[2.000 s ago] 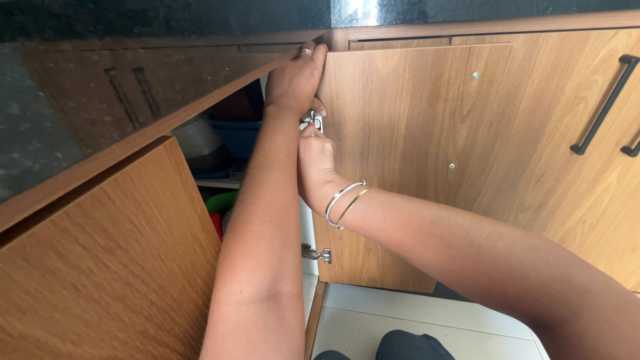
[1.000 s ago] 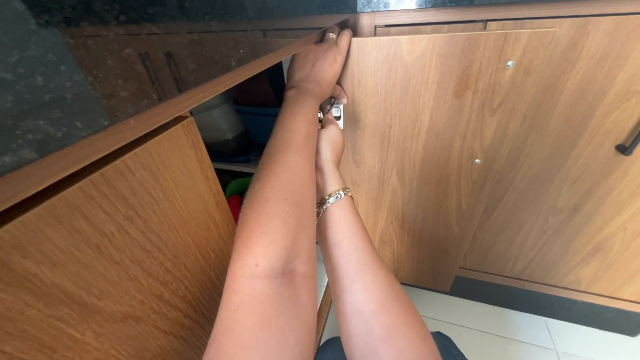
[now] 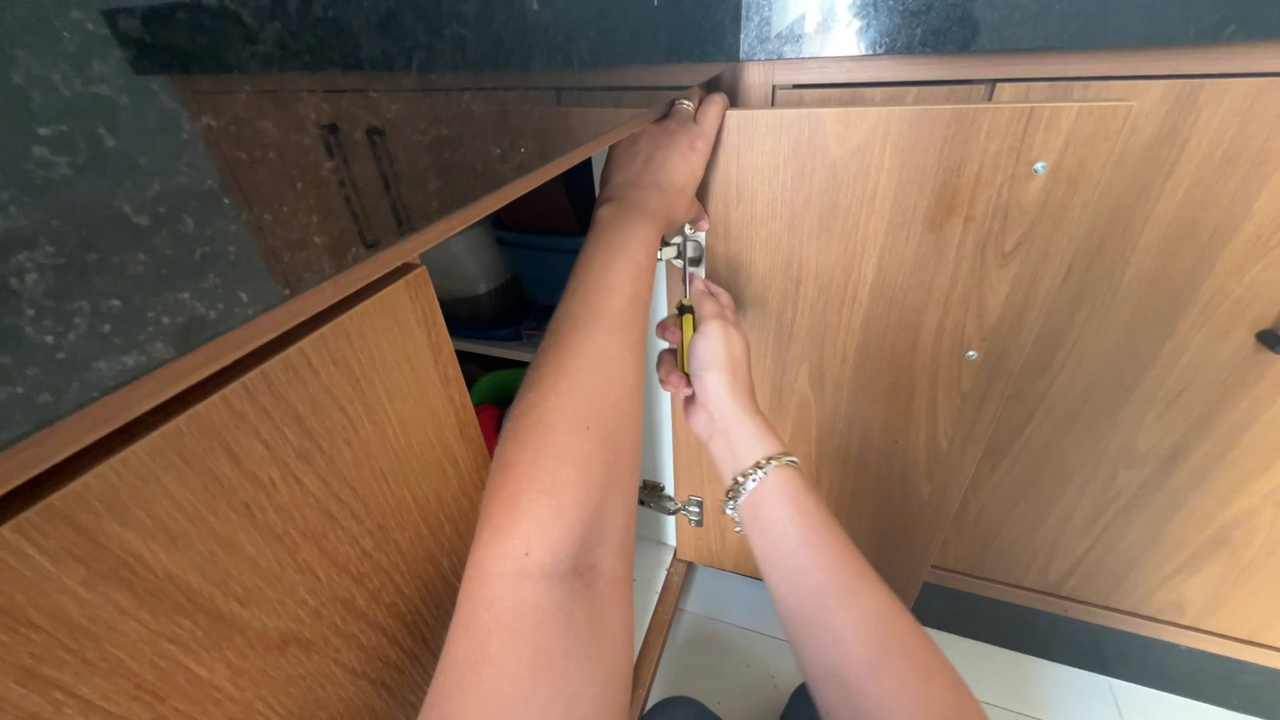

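My left hand rests at the top hinge-side edge of a wooden cabinet door, its fingers reaching up toward the countertop; part of its grasp is hidden. Below it, my right hand holds a screwdriver with a yellow and black handle. The shaft points up across the upper metal hinge, where the tip's exact contact cannot be made out. A lower metal hinge joins the same door to the white cabinet side.
Dark speckled stone countertop overhangs the cabinets. Another wooden door stands at the left. Inside the cabinet are a blue container, a green item and a shelf edge. Pale floor tiles lie below.
My right hand has moved down from the upper hinge, and the screwdriver's handle and shaft now show. My left hand stays at the door's top edge.
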